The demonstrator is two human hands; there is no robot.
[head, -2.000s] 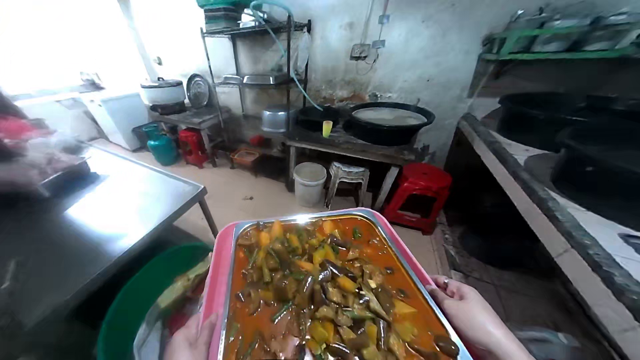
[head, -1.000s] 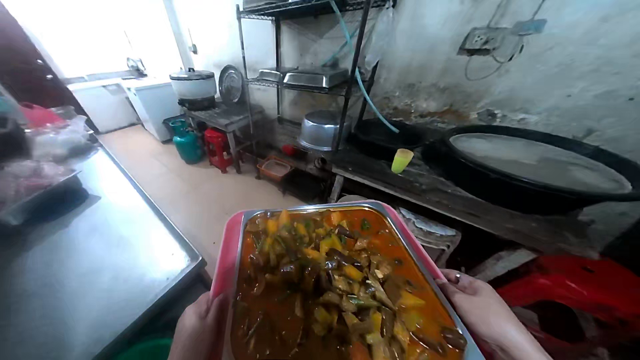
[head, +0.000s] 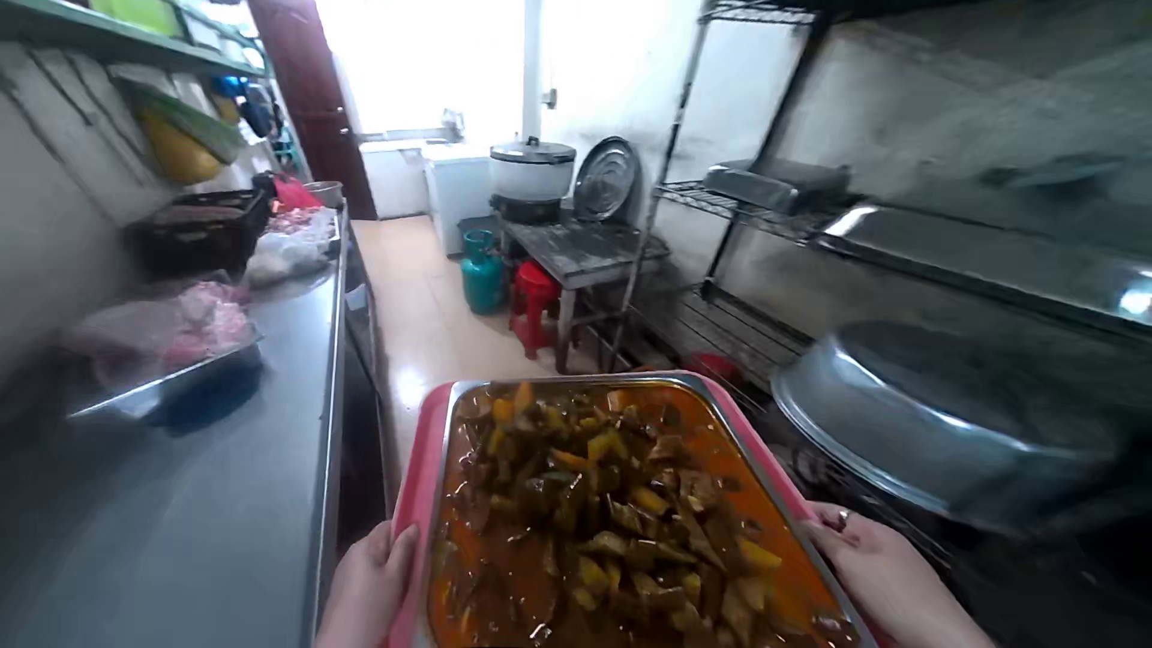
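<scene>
A pink tray [head: 421, 468] fills the lower middle of the head view, with a rectangular stainless steel pan [head: 576, 382] set in it. The pan holds a stew [head: 612, 504] of vegetable and meat pieces in orange-red sauce. My left hand [head: 373, 576] grips the tray's left rim, thumb on top. On the opposite rim is my right hand [head: 877, 558], also closed on the tray and wearing a ring. The undersides of the tray and most fingertips are hidden.
A steel counter [head: 261, 504] runs along the left, bearing a pan of bagged raw meat [head: 202, 333]. On the right, a wire rack [head: 711, 202] and a large metal basin [head: 936, 423] stand close. Ahead are a tiled floor [head: 423, 315], a green gas cylinder [head: 483, 274], a red stool [head: 535, 306] and a table [head: 585, 256].
The view has swung left and moved forward along the aisle. The wire rack and the rice cooker's table are nearer, and the black vat is out of view. Both hands still hold the tray.
</scene>
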